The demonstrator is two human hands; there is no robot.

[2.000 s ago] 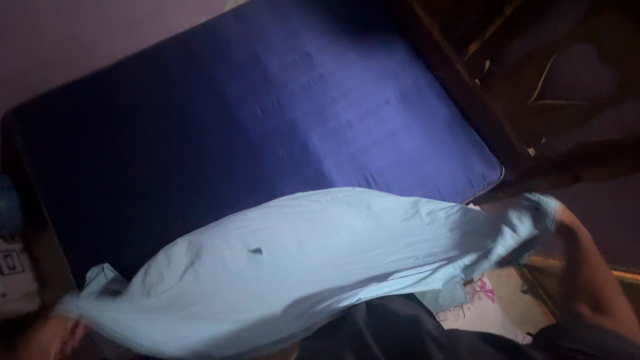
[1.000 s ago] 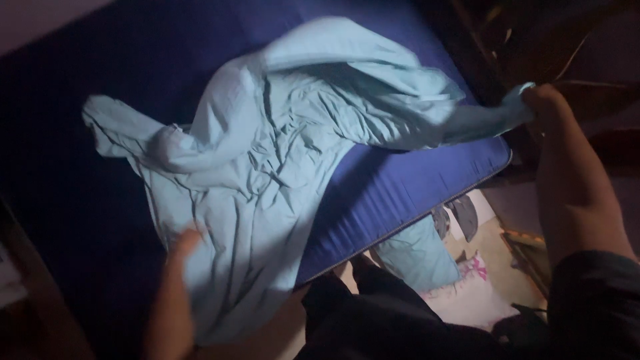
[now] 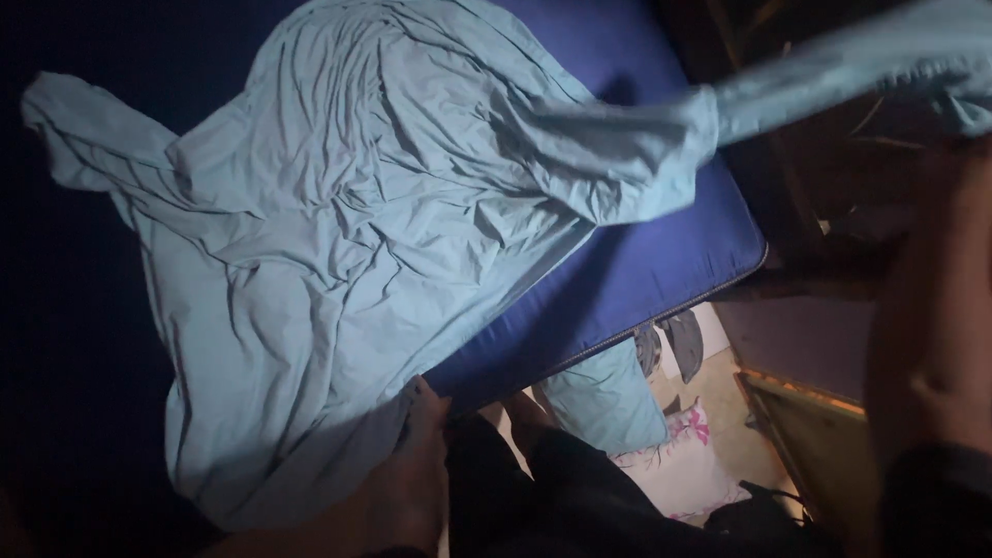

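Note:
A light blue-green sheet lies crumpled across a dark blue mattress with a piped edge. My left hand is at the sheet's lower edge, low in the view, its fingertips closed on the fabric beside the mattress edge. On the right, a twisted length of the sheet stretches up past the mattress corner to the top right of the view. My right arm reaches up there, blurred and dark; my right hand is in deep shadow beneath the raised cloth, and its fingers do not show clearly.
Below the mattress edge, a blue-green pillow and a white pillow with pink flowers lie on the floor, near dark footwear. A wooden-edged panel stands at the lower right. Dark wooden furniture borders the mattress.
The sheet, stretched between both hands at first, now lies bunched over the mattress. My left hand, off the cloth's edge a second ago, is now at its lower edge. My right hand has moved outward.

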